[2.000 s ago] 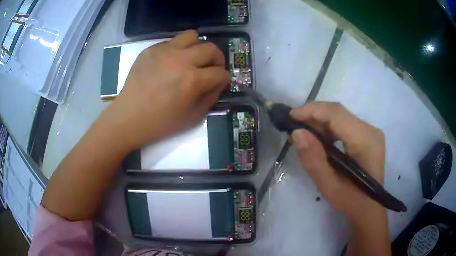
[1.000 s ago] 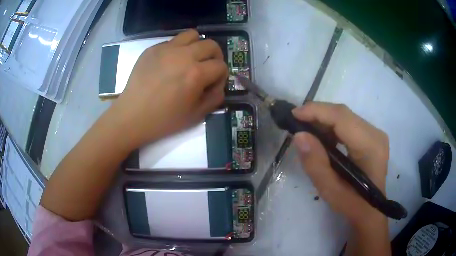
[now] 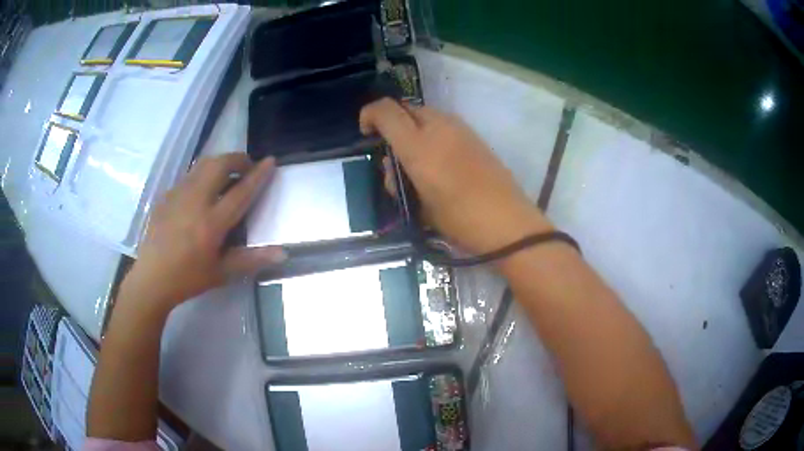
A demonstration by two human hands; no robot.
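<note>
A silver-white pouch cell (image 3: 304, 203) lies in a black case between my hands. My left hand (image 3: 198, 220) straddles the left end of this case, fingers at its upper edge and thumb at its lower edge. My right hand (image 3: 441, 163) is curled at the board end, covering most of the circuit board. A black cord (image 3: 520, 245) runs from under my right hand over the wrist; the soldering iron's body and tip are mostly hidden. Thin red wire shows by the cell's lower right corner. Two cases with cells (image 3: 335, 321) lie nearer me.
Two black cases without visible cells (image 3: 308, 110) lie beyond. White stacked trays (image 3: 132, 114) with several cells stand at the left. A green conveyor (image 3: 617, 79) runs at the upper right. A black box with a round label (image 3: 763, 414) and a small black block (image 3: 770, 295) are at the right.
My left hand has moved from the board end to the case's left end. My right hand has moved up and left onto the board end. The cell sits further right in its case. The view has shifted.
</note>
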